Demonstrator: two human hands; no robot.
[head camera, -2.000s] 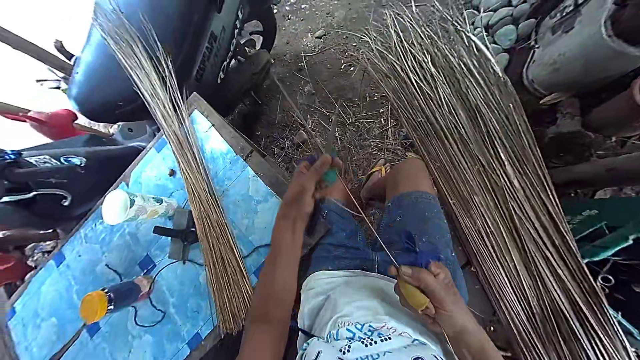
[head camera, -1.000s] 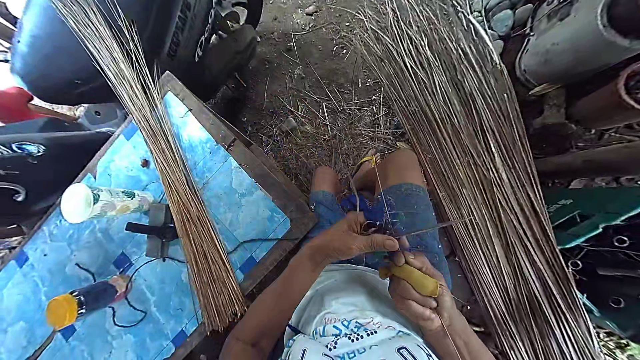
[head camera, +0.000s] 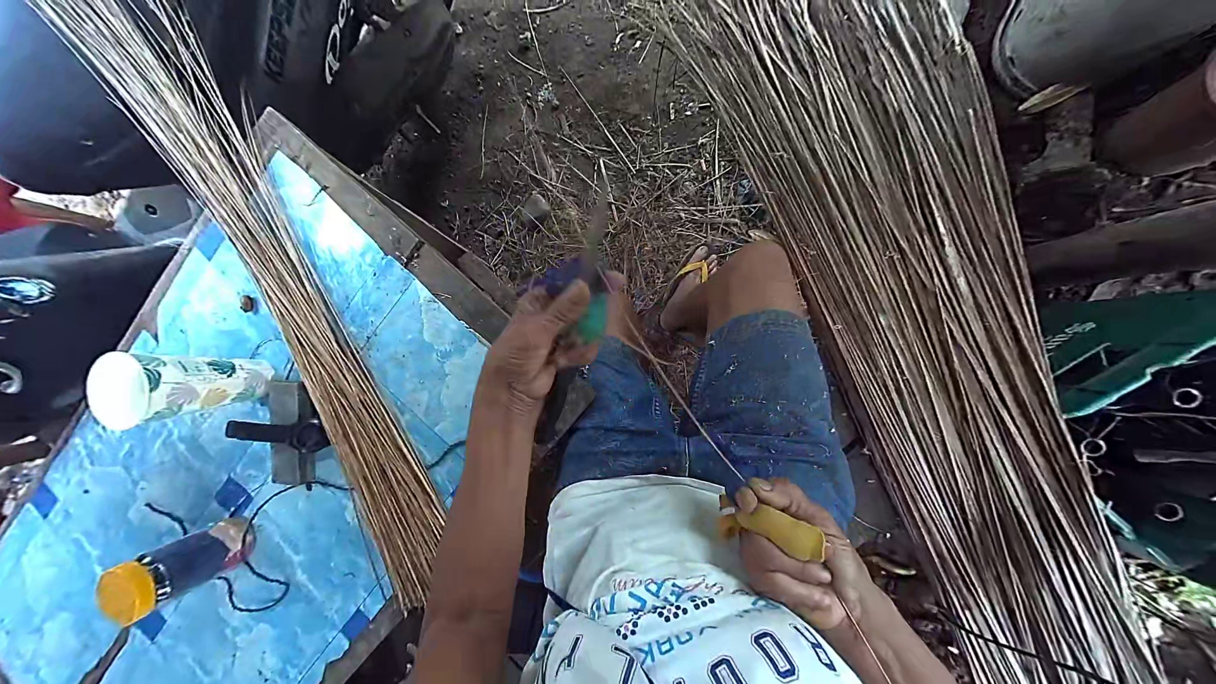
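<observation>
My left hand (head camera: 546, 332) is raised over the near edge of the blue-topped table, closed around a knife (head camera: 593, 237); its handle shows purple and green, and its blade is blurred. My right hand (head camera: 793, 560), low at the shirt, grips a thin stick (head camera: 693, 413) with a yellow covering (head camera: 784, 532) at the fingers. The stick runs from there up toward the left hand; whether it touches the knife I cannot tell. A bundle of thin dry sticks (head camera: 347, 380) lies across the table. A larger bundle (head camera: 902, 237) lies at my right.
On the blue-patterned tabletop (head camera: 418, 332) are a white patterned cylinder (head camera: 180, 385), a dark bottle with a yellow cap (head camera: 185, 570), black cord (head camera: 256, 603) and a dark cross-shaped object (head camera: 290, 432). A motorcycle (head camera: 313, 85) stands beyond. Stick scraps litter the ground (head camera: 541, 123). Pipes (head camera: 1092, 47) lie at right.
One second ago my hands were together at the yellow covering. My left hand has since moved up and away from the right, as it was two seconds ago.
</observation>
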